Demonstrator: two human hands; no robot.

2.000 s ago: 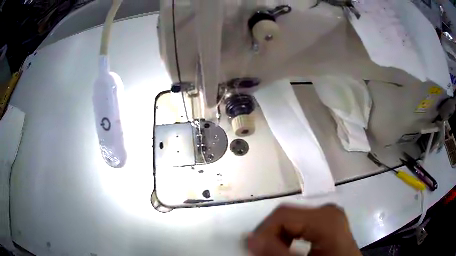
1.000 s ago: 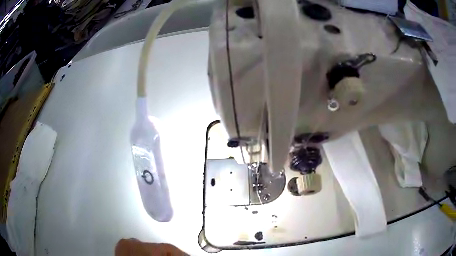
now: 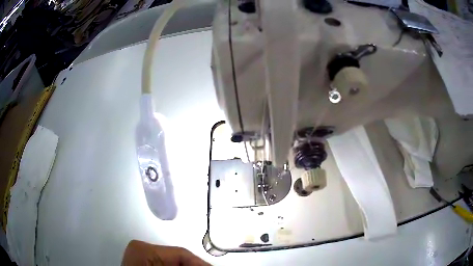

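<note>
A hand, by its angle my right hand (image 3: 161,254), shows at the bottom edge left of centre, cut off by the frame. Only its upper part is visible; its fingertips and anything in them are hidden. My left hand is not in view. One white fabric strip (image 3: 365,182) lies on the machine bed right of the needle, its near end past the bed's front edge. A second, folded white strip (image 3: 415,150) lies further right under the arm. No fabric is distinct at the needle plate (image 3: 277,188). The slide plate (image 3: 232,182) is beside it.
The cream machine head (image 3: 249,67) blocks the centre. The LED lamp (image 3: 154,174) hangs left of the needle. A white strip pile (image 3: 32,176) lies at the far left table edge. Yellow-handled snips (image 3: 460,213) are at the far right. A pale sheet (image 3: 451,67) hangs over the arm.
The view has shifted, so the machine sits further right and lower than two seconds ago. The hand has moved left from in front of the strip; the white bit then visible at it is out of sight.
</note>
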